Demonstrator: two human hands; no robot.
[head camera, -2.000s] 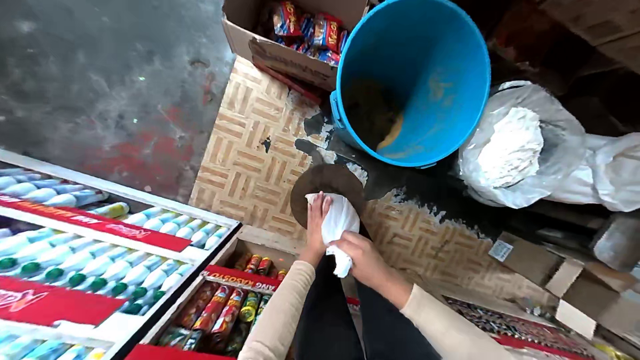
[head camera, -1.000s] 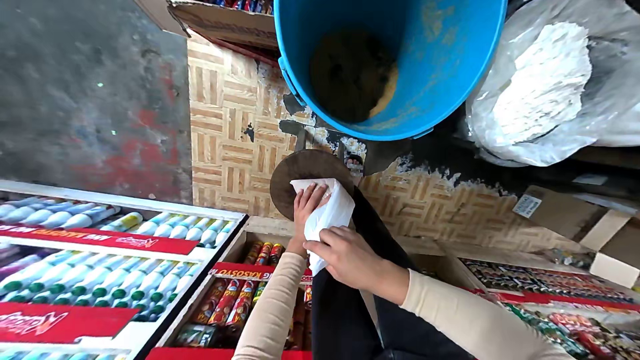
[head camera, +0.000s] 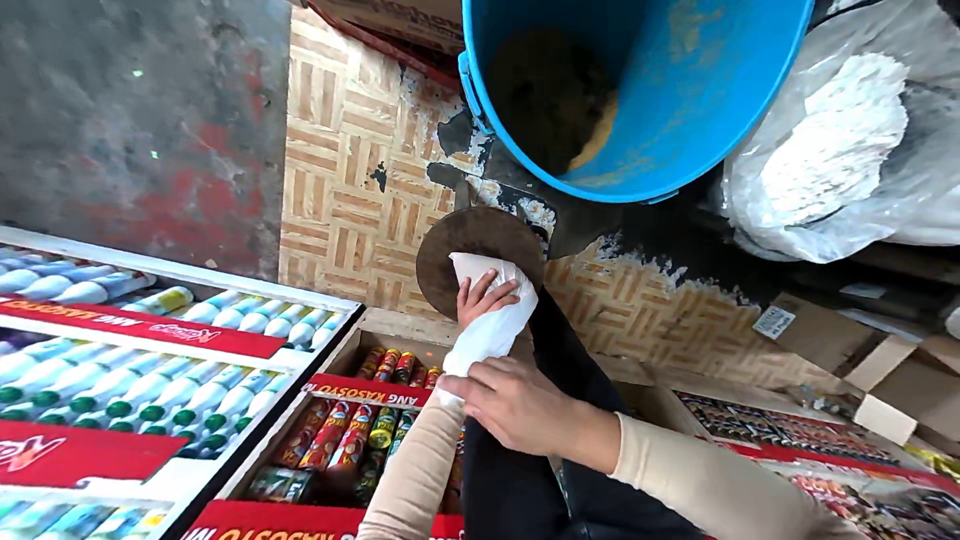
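A white plastic bag (head camera: 501, 330) lies slantwise over a round brown stool top (head camera: 450, 232). My left hand (head camera: 487, 296) holds the bag's upper part against the stool, its fingers slightly spread on the plastic; the bag partly covers that hand and its wrist. At the bag's lower end, my right hand (head camera: 517, 405) pinches the plastic between thumb and fingers, beside my left wrist. What the bag contains is hidden.
A large blue bucket (head camera: 697, 90) with dark residue stands ahead. Right of it sits a clear plastic bag of white powder (head camera: 840, 142). Bottle racks (head camera: 150, 375), a shelf of canned goods (head camera: 337, 442) and an open cardboard box (head camera: 900, 375) lie around.
The view has moved closer to the stool and bucket. My right hand has shifted down along the bag to its lower end, while my left hand stays on the upper part.
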